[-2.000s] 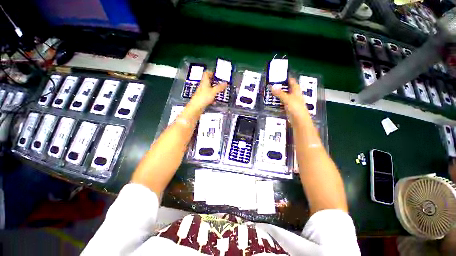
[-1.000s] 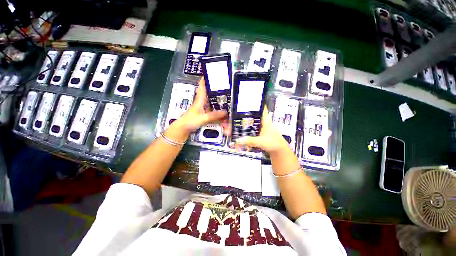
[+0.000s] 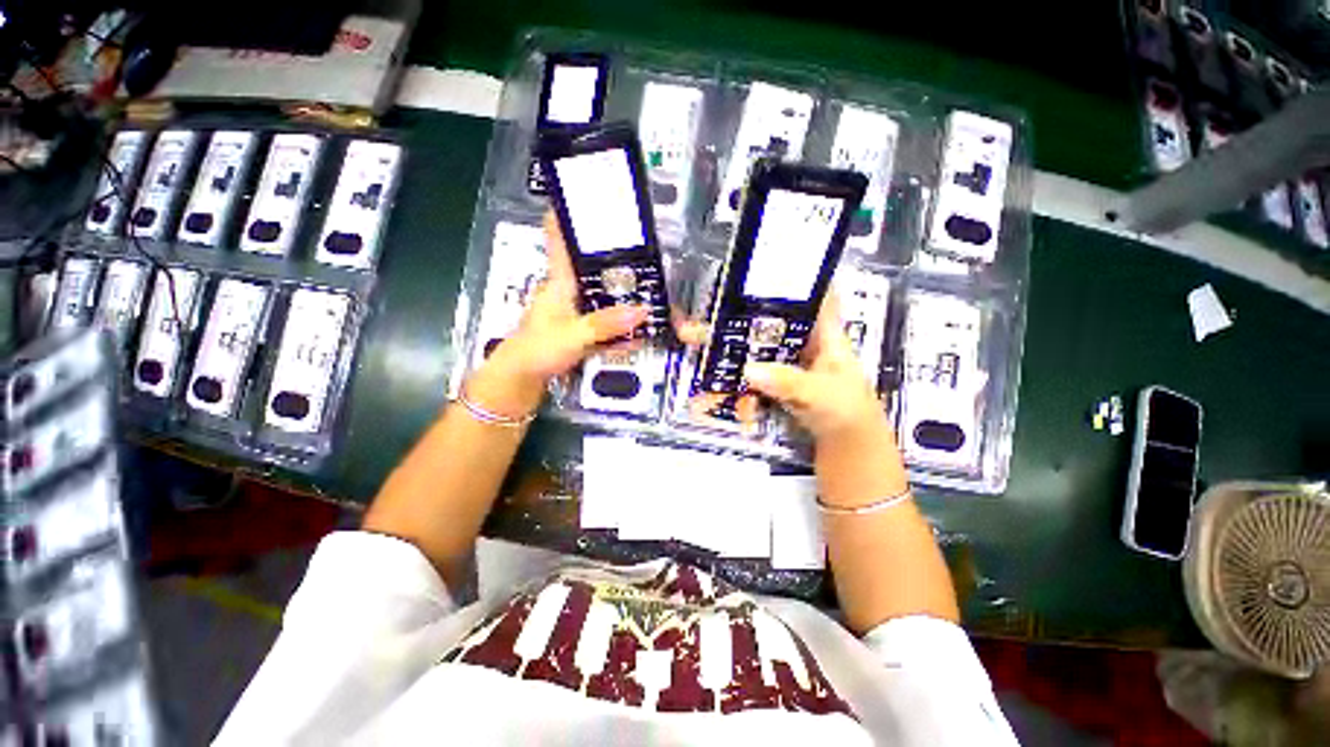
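Observation:
My left hand (image 3: pixel 562 333) holds a black keypad phone (image 3: pixel 603 219), its pale screen facing me, thumb on the keys. My right hand (image 3: pixel 817 377) holds a second keypad phone (image 3: pixel 789 256), tilted to the right, its pale screen lit with small dark marks. Both phones are above the clear blister tray (image 3: pixel 1009 350). The tray holds several phones back up, white with a dark oval, such as the phone back (image 3: pixel 944 372). One keypad phone (image 3: pixel 572 91) lies face up in the far left pocket, partly hidden by the held phone.
White slips (image 3: pixel 678 496) lie below the tray. A second full phone tray (image 3: pixel 328 438) lies left; another blurred tray (image 3: pixel 66 540) is at the lower left edge. At right are a smartphone (image 3: pixel 1163 474), small white bits (image 3: pixel 1109 415), a paper scrap (image 3: pixel 1208 312), a fan (image 3: pixel 1284 577) and a grey post (image 3: pixel 1240 161).
Both hands came back from the tray's far row with phones, then moved the phones slightly apart; the right one now tilts more. A blurred tray has appeared at lower left.

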